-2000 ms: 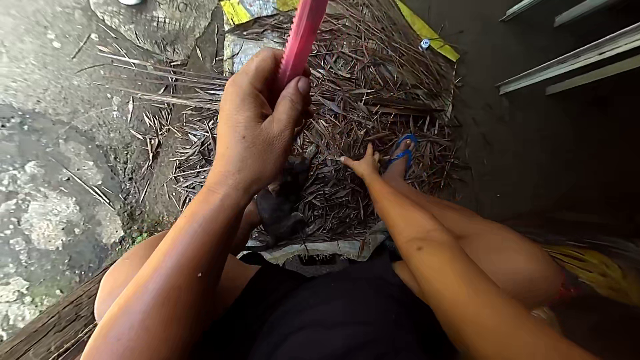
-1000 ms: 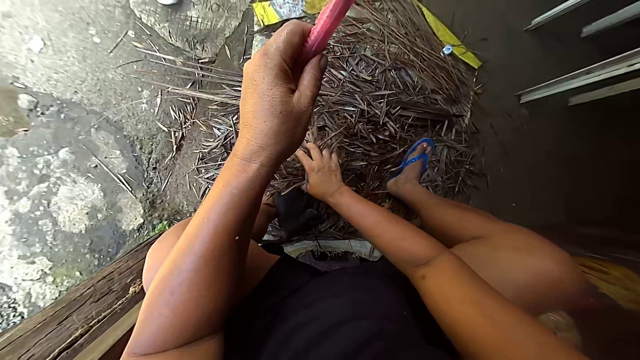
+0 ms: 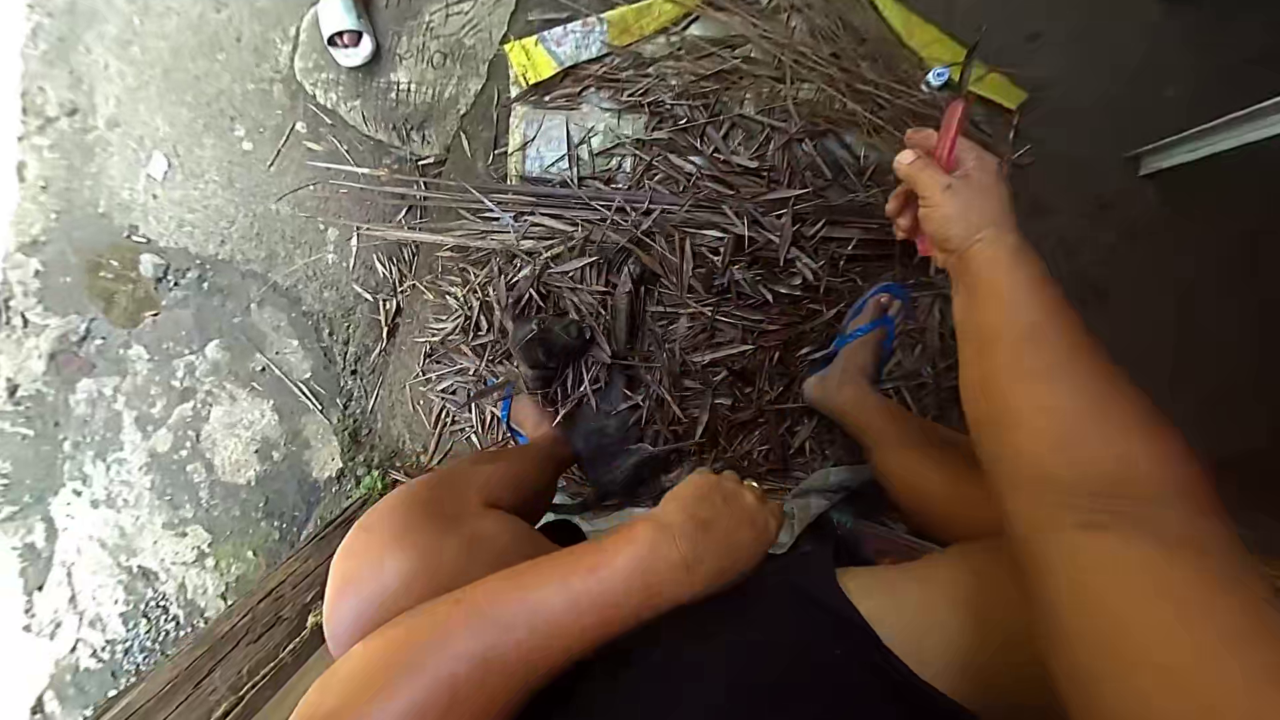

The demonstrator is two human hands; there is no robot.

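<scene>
My right hand (image 3: pixel 955 195) is raised at the upper right, closed around the red handle (image 3: pixel 951 135) of a knife, its narrow dark blade (image 3: pixel 970 62) pointing up and away. Low in the middle, my left hand (image 3: pixel 720 530) rests by my lap, knuckles up with a ring on one finger. It lies beside a grey cloth (image 3: pixel 825 500); its fingertips are hidden, so whether it grips the cloth cannot be told. Dry brown leaf pieces (image 3: pixel 700 330) cover the ground between my feet. Long thin dry stalks (image 3: pixel 560 205) lie across them.
A small dark-furred animal (image 3: pixel 605 435) lies by my foot at left. My feet wear blue flip-flops (image 3: pixel 878 325). Another person's foot in a white sandal (image 3: pixel 346 35) is at upper left. A wooden beam (image 3: pixel 240 625) and a pale metal bar (image 3: pixel 1210 137) flank the space.
My left hand, earlier raised with a long red object, is now down by my lap. My right hand has risen from the leaves and now holds the red-handled knife.
</scene>
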